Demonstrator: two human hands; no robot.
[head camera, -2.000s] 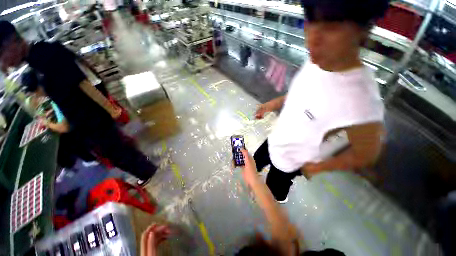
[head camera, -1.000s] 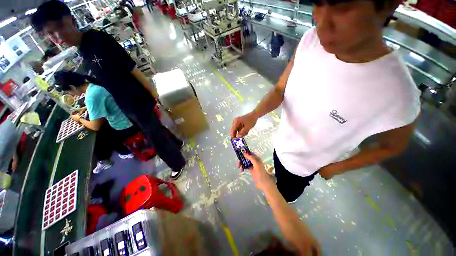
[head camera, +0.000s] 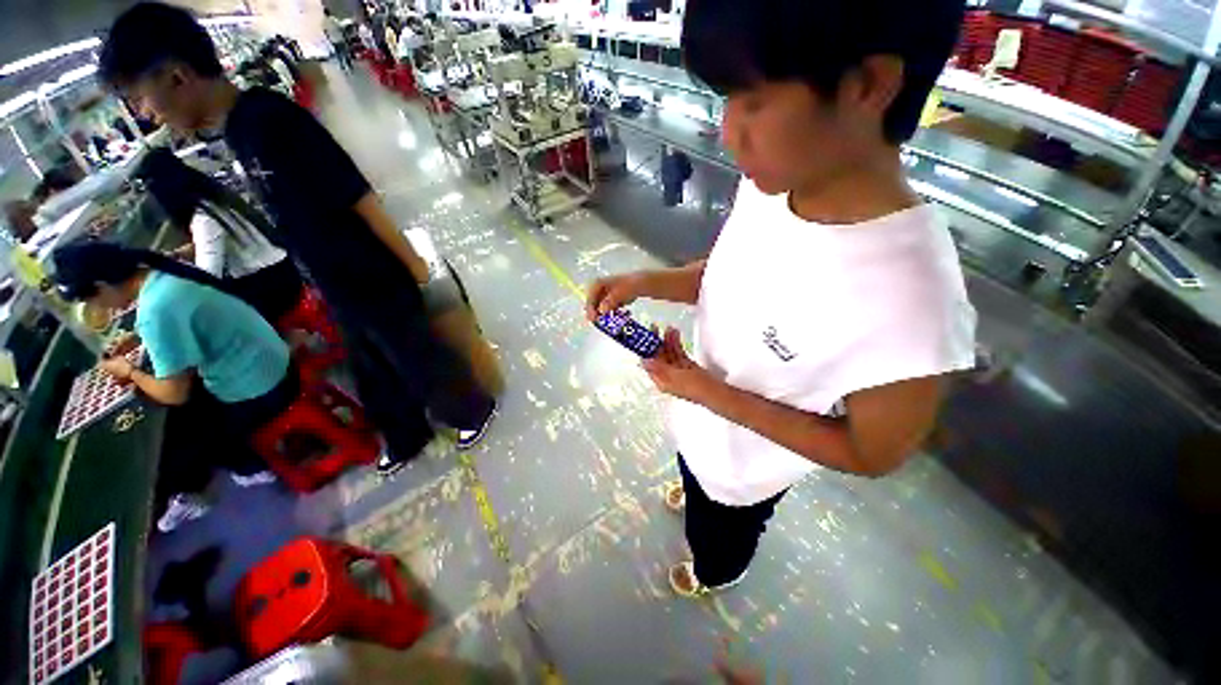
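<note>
A small dark keypad phone (head camera: 627, 332) with a lit screen and buttons is held between both hands of a person in a white sleeveless top, who stands in front of me. Neither of my hands can be made out. A small reddish blur shows at the bottom edge, too unclear to name. On the green bench at lower left lies a white foam tray (head camera: 75, 605) with rows of small red units.
A red plastic stool (head camera: 297, 589) stands beside the bench. A person in black stands at left. A person in teal sits at the bench by another tray (head camera: 97, 399). A wheeled rack (head camera: 542, 145) stands in the aisle. A long line (head camera: 1058, 361) runs along the right.
My right hand has let go of the phone and left the picture; the person in white now holds it with both hands. The view has shifted, and the clear tray at lower left is mostly out.
</note>
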